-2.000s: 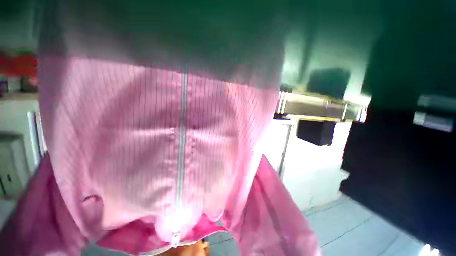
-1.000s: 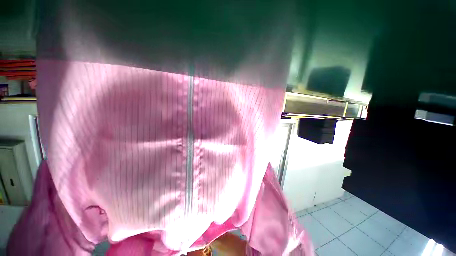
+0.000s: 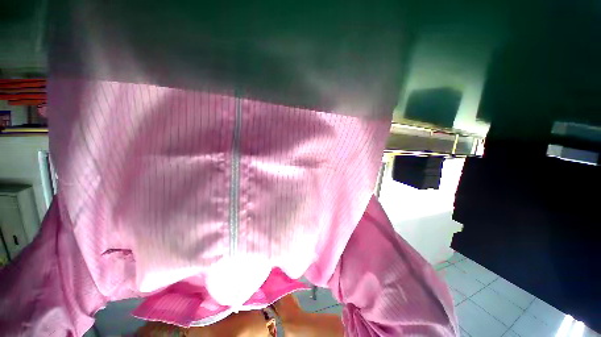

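A pink striped smock with a grey zip fills the middle, seen upside down with its collar at the bottom edge. Part of a neck shows below the collar. Pink sleeves reach down at the lower left and lower right. No hand shows, neither my left nor my right, and no tablet or tray can be made out. I cannot tell whose smock it is.
A blurred dark green band covers the top. A large dark shape fills the right. A white tiled surface is at the lower right. A grey cabinet and red-orange items are at the left.
The smock's zip has shifted left since one second ago. The right-hand sleeve reaches further right, and more of the neck shows at the bottom. The surroundings look the same as one second ago.
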